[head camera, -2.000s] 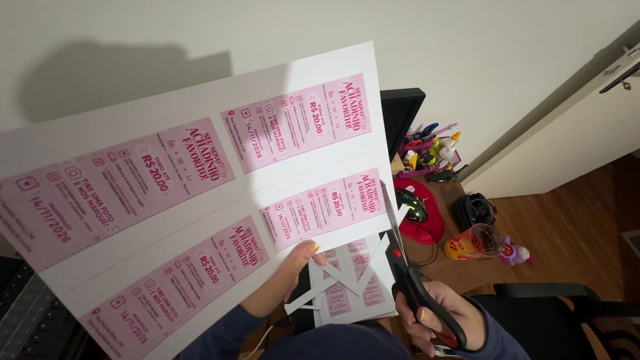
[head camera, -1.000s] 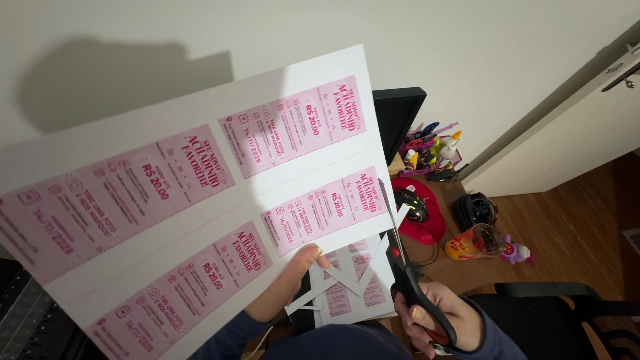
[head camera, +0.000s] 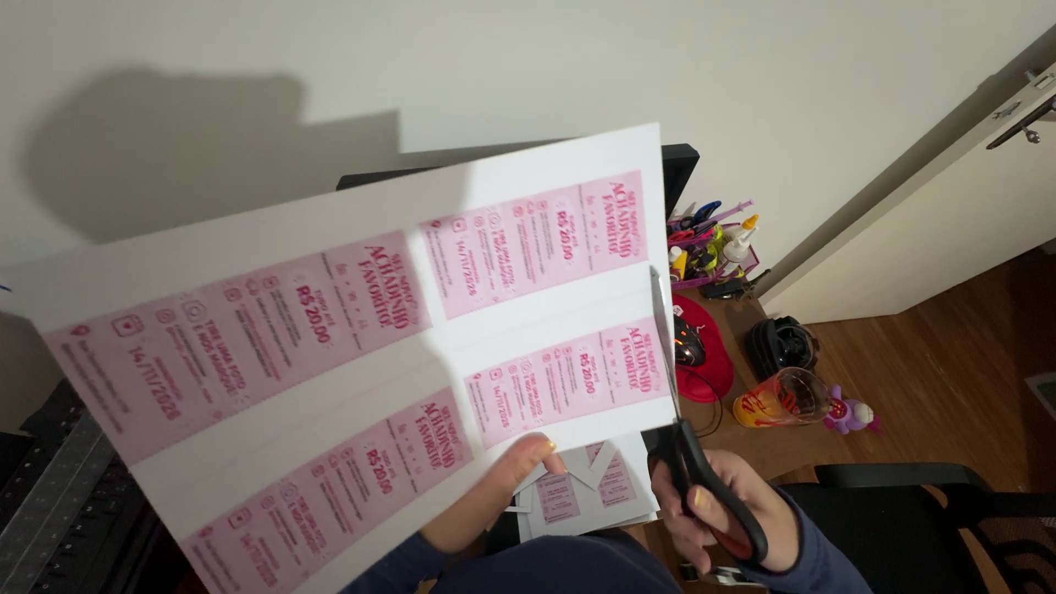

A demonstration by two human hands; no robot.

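A large white paper sheet (head camera: 450,338), printed with several pink coupons, is held up tilted in front of me. My left hand (head camera: 499,487) grips its lower edge, thumb on the printed face, fingers mostly hidden behind. My right hand (head camera: 726,516) holds black-handled scissors (head camera: 689,462) by the loops, with the blades pointing up along the sheet's right edge. The blades partly overlap the margin beside the lower right coupon. Below lie more printed sheets (head camera: 569,503) with thin white paper strips (head camera: 590,470) over them.
A black monitor (head camera: 683,169) stands behind the sheet. To the right are a pen organizer (head camera: 714,252), a red mouse pad (head camera: 714,375) with a mouse, a plastic cup (head camera: 780,398), a purple toy (head camera: 848,410) and a black chair (head camera: 899,495). A black keyboard (head camera: 49,503) is at lower left.
The sheet has tilted and dropped slightly, showing more of the monitor's top edge behind it. The scissors remain at its right edge, and both hands keep their holds.
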